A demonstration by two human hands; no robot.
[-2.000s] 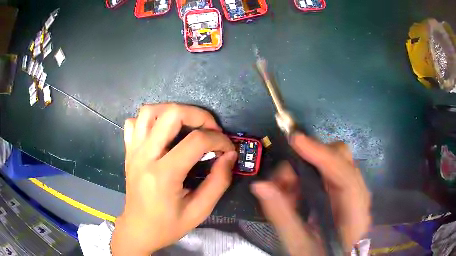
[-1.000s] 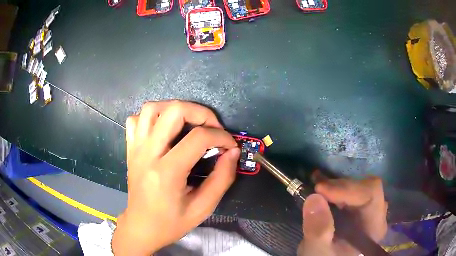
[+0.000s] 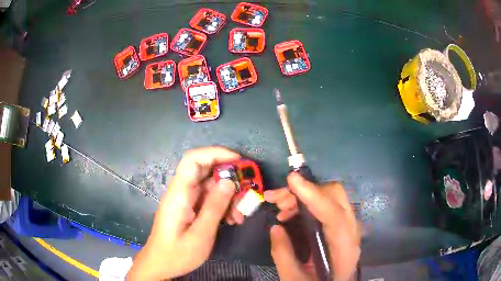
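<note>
A red device housing (image 3: 255,176) with a dark board inside is held in my left hand (image 3: 189,219), fingers around its left side, above the mat. A small silver-white battery (image 3: 250,202) with a yellowish end sits at the housing's lower edge, between my two hands. My right hand (image 3: 321,219) holds the soldering iron (image 3: 287,130) by its black handle, tip pointing up and away from the housing. My right hand's fingertips are close to the battery; whether they touch it is unclear. Solder wire (image 3: 112,173) runs from the left to behind my left hand.
Several red housings (image 3: 236,74) lie beyond my hands; one nearer housing (image 3: 203,101) shows a white area. Loose batteries (image 3: 53,127) lie at left, near a silver roll (image 3: 7,122). A yellow tip cleaner (image 3: 409,90) stands at right, above a dark shiny tray (image 3: 461,164).
The housing is now lifted and turned in my left hand, and the battery shows at its edge. The iron has moved off the board and points forward. The view takes in more of the far mat.
</note>
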